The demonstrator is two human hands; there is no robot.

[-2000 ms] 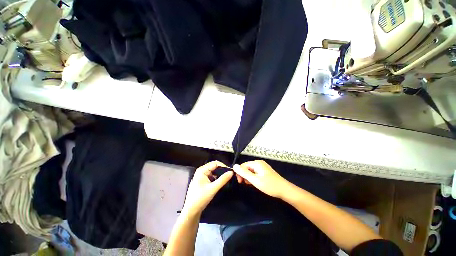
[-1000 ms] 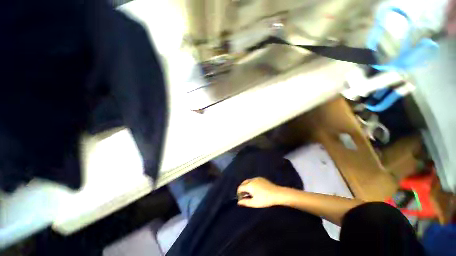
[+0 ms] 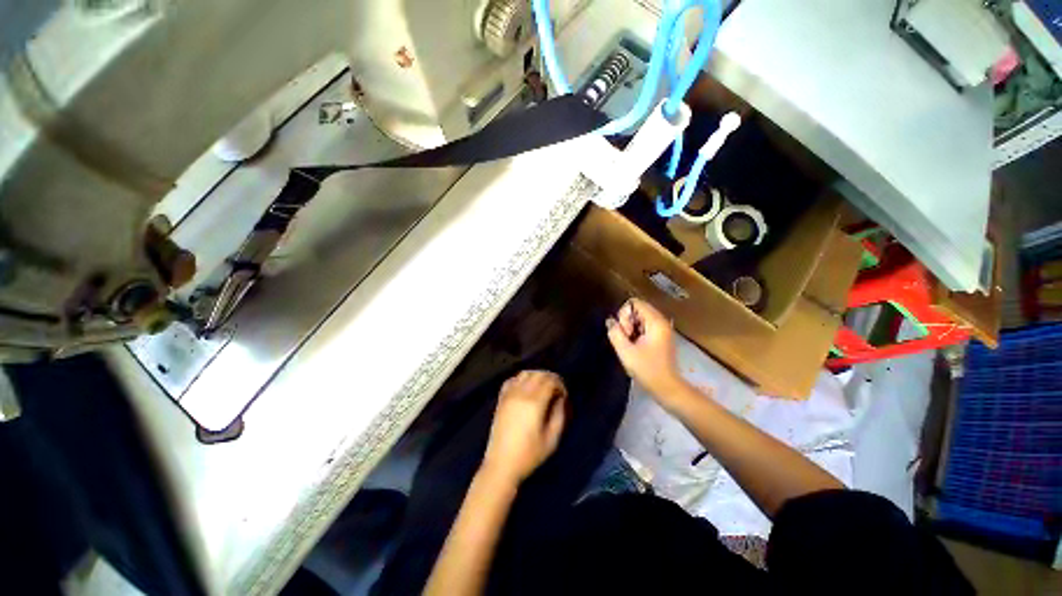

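My left hand (image 3: 530, 421) is loosely curled over dark cloth (image 3: 466, 466) on my lap, below the table edge. Whether it grips the cloth is hidden. My right hand (image 3: 643, 340) is closed beside the cardboard box, with a small dark item between its fingers, too small to name. Black tape (image 3: 501, 137) runs from the table's right end to a metal tape guide (image 3: 239, 274) by the needle area of the cream sewing machine head (image 3: 70, 151). A dark navy garment (image 3: 99, 466) lies at the left.
The white table edge (image 3: 408, 384) with its printed scale runs diagonally. A cardboard box (image 3: 664, 285) with tape rolls (image 3: 736, 227) stands at the right, under a blue air hose (image 3: 675, 58). A red crate (image 3: 891, 314) and blue crate (image 3: 1007, 431) are further right.
The view has swung right and closer to the machine. The hands have parted from their meeting at the garment's tip. The left hand is back in view; the right is now near the box.
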